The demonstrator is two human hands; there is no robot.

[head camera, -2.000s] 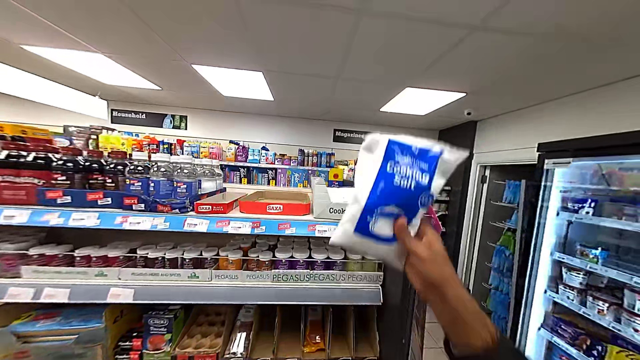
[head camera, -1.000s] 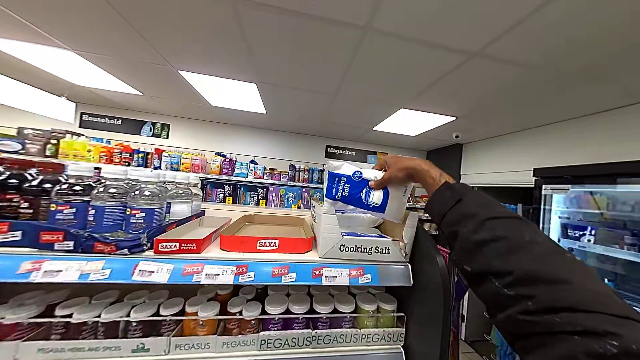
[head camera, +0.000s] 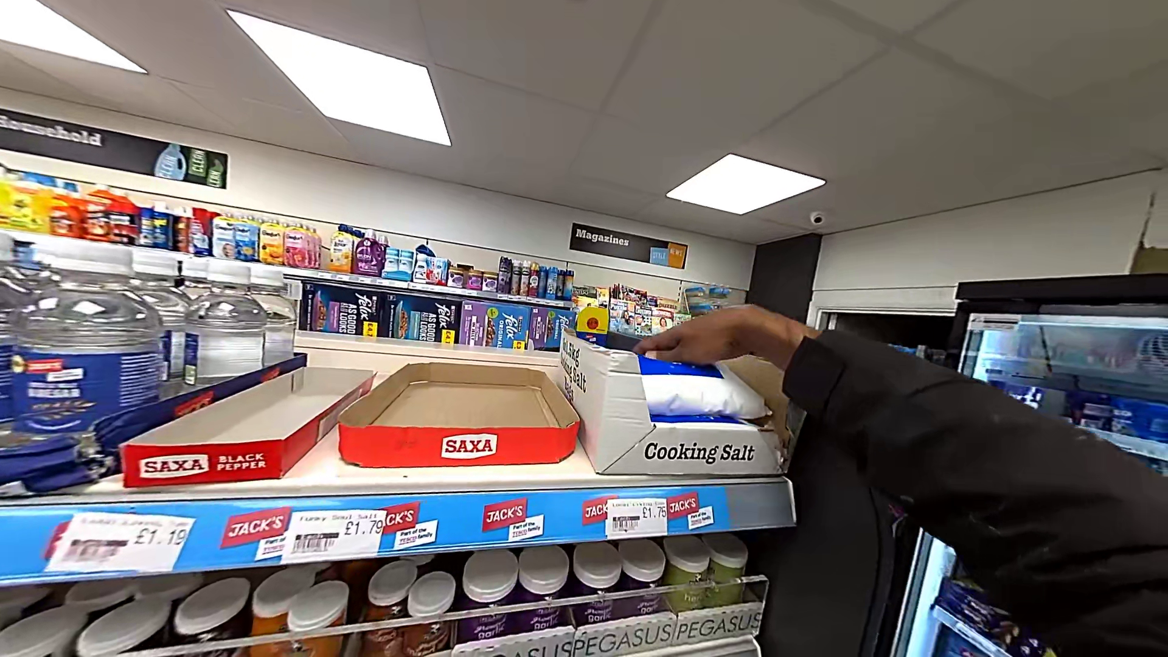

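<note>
My right hand [head camera: 721, 338] rests palm down on top of a blue and white plastic bag of cooking salt [head camera: 698, 392]. The bag lies inside an open-fronted white cardboard display box [head camera: 616, 424] at the right end of the top shelf. Blue-and-white packaging shows under it, behind the box's low front wall. Whether my fingers grip the bag or only press on it cannot be told. To the left of the box sits a red-fronted cardboard tray [head camera: 456, 415] with a bare bottom. My left hand is out of view.
A red black-pepper tray [head camera: 246, 433] and large clear bottles [head camera: 87, 347] stand further left. Price labels line the blue shelf edge [head camera: 438, 529]. Lidded spice jars [head camera: 543, 584] fill the shelf below. A glass-fronted fridge [head camera: 1077, 365] stands at the right, beyond my arm.
My right hand has brought the salt bag from the air into the display box; one second ago it held the bag tilted over the box. The bag now lies flatter. The view has moved closer to the shelf.
</note>
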